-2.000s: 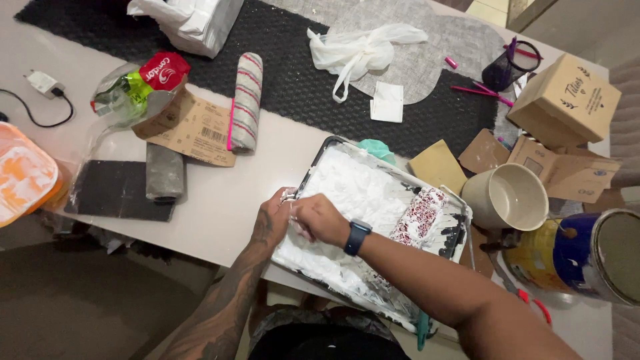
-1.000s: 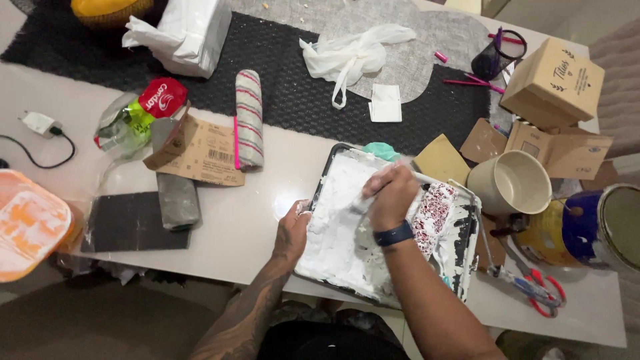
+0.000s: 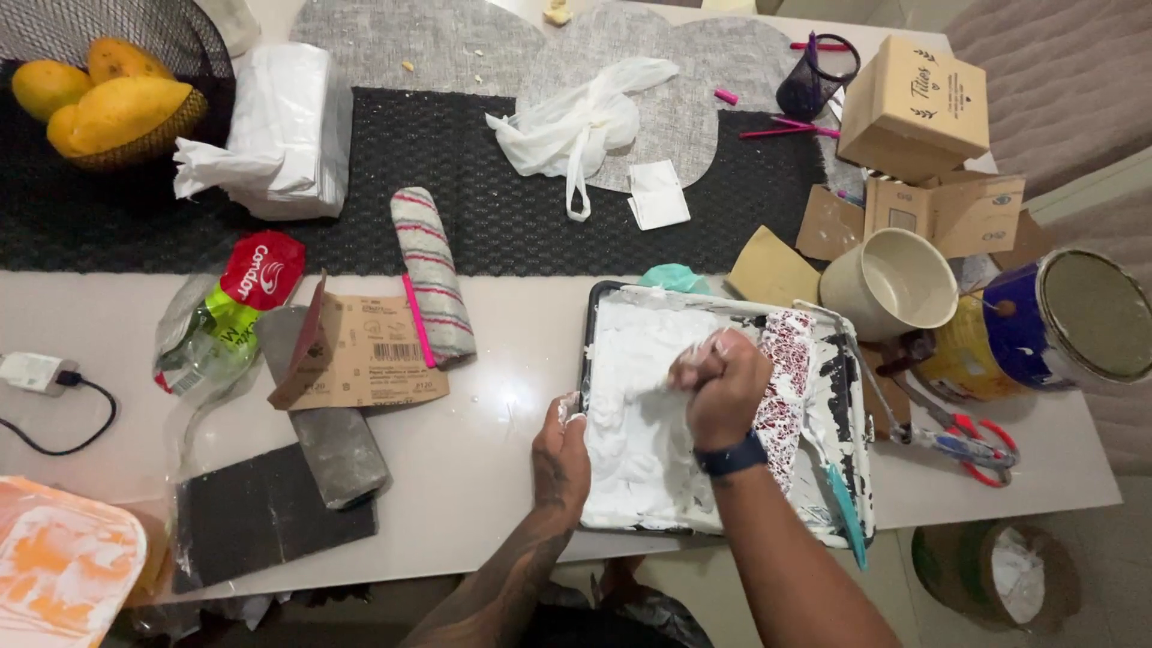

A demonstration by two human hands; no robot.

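A black paint tray [image 3: 630, 405], coated with thick white paint, lies near the table's front edge. My left hand [image 3: 560, 459] grips its left rim, thumb up, with white paint on the fingers. Over the middle of the tray, my right hand [image 3: 724, 382] is curled, knuckles smeared white; whether its fingers hold something cannot be made out. Right of it, a red-and-white textured paint roller [image 3: 781, 405] rests in the tray, paint over it. A teal-handled brush or spatula [image 3: 846, 515] leans across the tray's right front rim.
Right of the tray stand a beige pot [image 3: 889, 279] and a paint can [image 3: 1035, 315], with red-handled scissors [image 3: 981, 450] nearby. Leftward lie a striped roller cover [image 3: 432, 270], sandpaper packaging [image 3: 364, 351], a grey sanding block [image 3: 342, 459] and an orange tub [image 3: 63, 558].
My right hand has moved rightward from beside my left hand to over the middle of the tray. My left hand stays at the tray's left side.
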